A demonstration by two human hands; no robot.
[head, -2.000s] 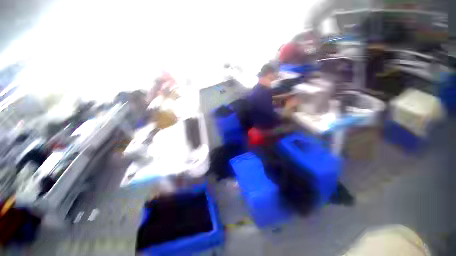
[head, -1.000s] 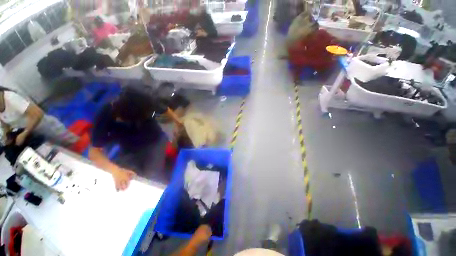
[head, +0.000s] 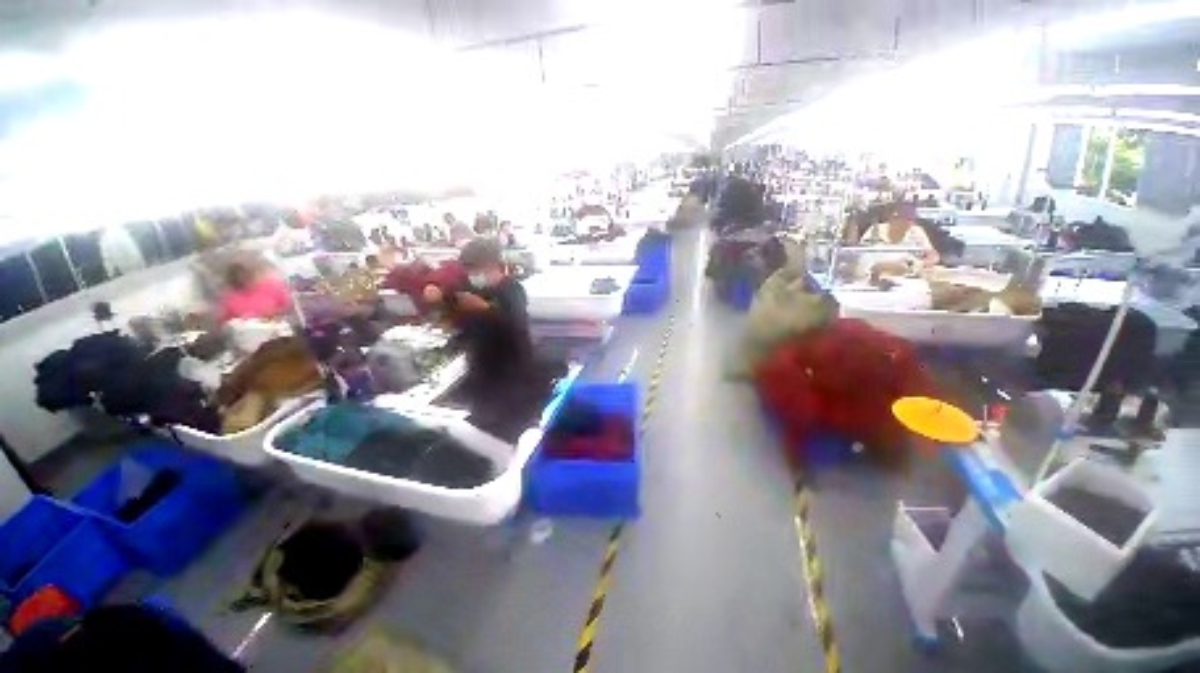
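Neither of my hands is in the picture. Nearest in front of me at the lower left is the dark top of a person's head point(head: 119, 642), cut off by the bottom edge. Beyond it, an olive and black cloth heap point(head: 316, 568) lies on the grey floor. A white trough point(head: 494, 504) holds teal and dark fabric. A blue bin point(head: 586, 493) with dark and red fabric stands beside the trough. The view is slightly blurred.
A grey aisle point(head: 698, 526) runs ahead between yellow-black tapes. A large red fabric pile point(head: 842, 388) stands on its right side. An orange disc point(head: 934, 421) and white bins point(head: 1092, 506) are at the right. A person in dark clothes point(head: 500, 342) is beyond the trough.
The view has swung up and along the aisle. The white table, the sewing machine and the near blue bin with a hand at it have left the picture.
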